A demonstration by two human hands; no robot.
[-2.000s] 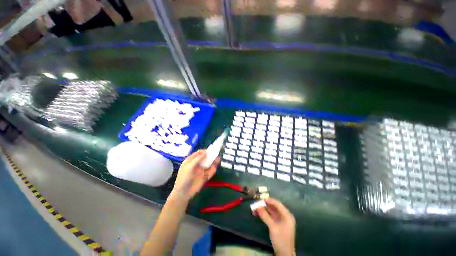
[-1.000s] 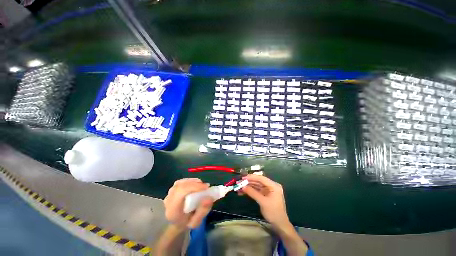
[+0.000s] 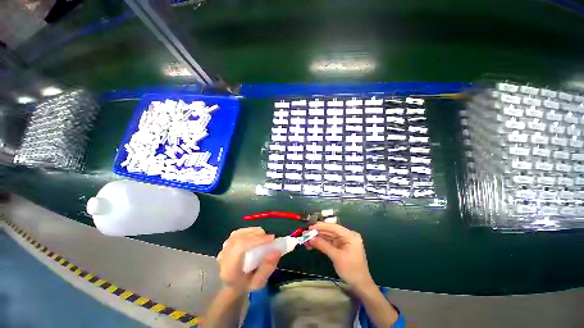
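Observation:
My left hand (image 3: 248, 257) is closed around a small white squeeze bottle (image 3: 264, 254), its nozzle pointing right. My right hand (image 3: 339, 251) holds a small white part (image 3: 308, 236) between thumb and fingers at the nozzle tip. Whether they touch is too small to tell. Pliers with red handles (image 3: 275, 215) lie on the bench just beyond my hands, their pale jaws to the right, one handle partly hidden by my hands. A clear tray (image 3: 442, 202) with rows of white parts lies ahead; some cells in its right-hand columns show thin dark pieces.
A blue bin (image 3: 229, 128) of loose white parts stands left of the tray. A large white bottle (image 3: 148, 208) lies on its side before it. Stacked clear trays stand at the right (image 3: 541, 154) and far left (image 3: 56, 131). A metal upright (image 3: 171, 43) rises behind the bin.
Since two seconds ago, my left hand has brought the bottle down and right to the white part in my right hand. The view has tilted down. In the last second the hands barely moved.

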